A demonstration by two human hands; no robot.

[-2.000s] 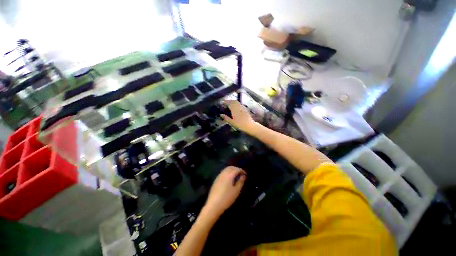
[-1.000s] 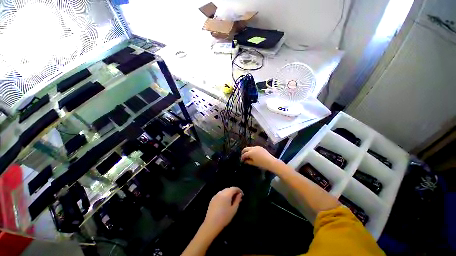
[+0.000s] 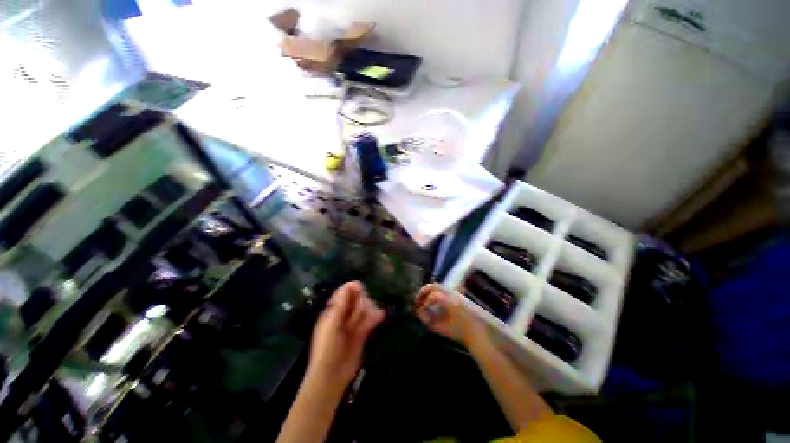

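My left hand (image 3: 346,322) is raised over the dark bench (image 3: 394,394), fingers bent together. My right hand (image 3: 440,310) is beside it, close to the left edge of the white foam tray (image 3: 544,290), fingers curled. A small dark thing may lie between the two hands, but blur hides what it is and whether either hand grips it. The foam tray holds several black camcorders (image 3: 554,336) in its compartments.
The tiered rack (image 3: 201,156) with black pads and camcorders stands left. Behind are a white table (image 3: 260,121), an open cardboard box (image 3: 320,50), a flat black device (image 3: 379,69), a fan (image 3: 433,143), papers (image 3: 424,208) and a cable bundle (image 3: 368,163).
The view has swung right, so the rack sits further left. My hands have left the rack side and are now close together beside the foam tray.
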